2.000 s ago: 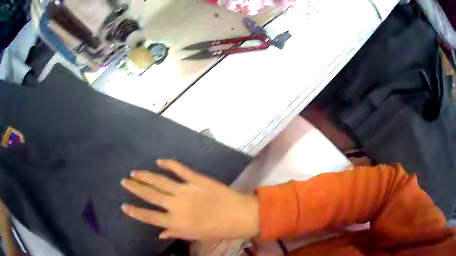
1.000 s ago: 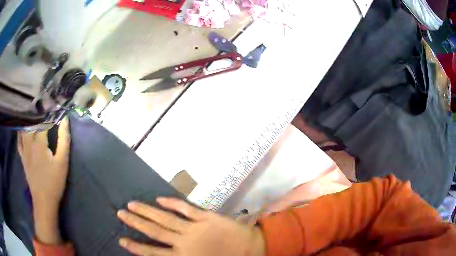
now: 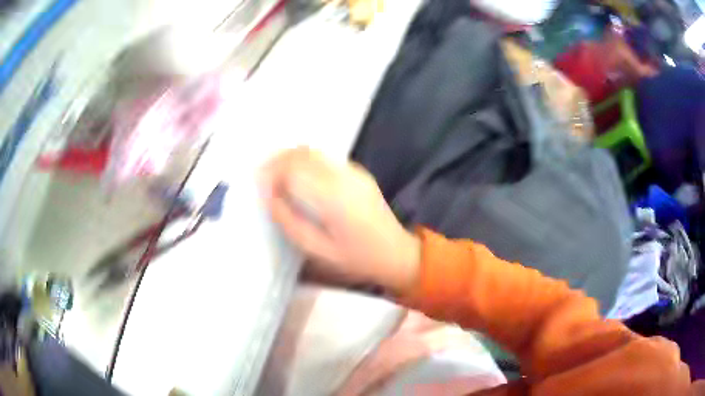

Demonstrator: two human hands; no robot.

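The picture is blurred. My right hand [image 3: 336,216] is above the white table's right edge, fingers curled; whether it holds anything cannot be told. A dark grey panel [image 3: 66,375] shows only at the bottom left, near metal machine parts [image 3: 58,294]. A tan patch in that corner may be my left hand, but it is too blurred and cut off to tell. Snips with dark red handles [image 3: 166,240] lie on the table left of my right hand. A heap of dark grey panels [image 3: 564,216] lies right of the table.
A pink-and-white label pile [image 3: 158,128] lies beyond the snips, beside a red packet [image 3: 77,160]. A blue stripe on the white machine crosses the upper left. Pale cloth [image 3: 340,332] lies below my right forearm. A green stool [image 3: 626,131] and a person [image 3: 669,108] show at the upper right.
The view has swung right, shifting the table, snips and labels left and down. My right hand has left the dark panel and moved up to the table edge. My left hand is no longer clearly visible.
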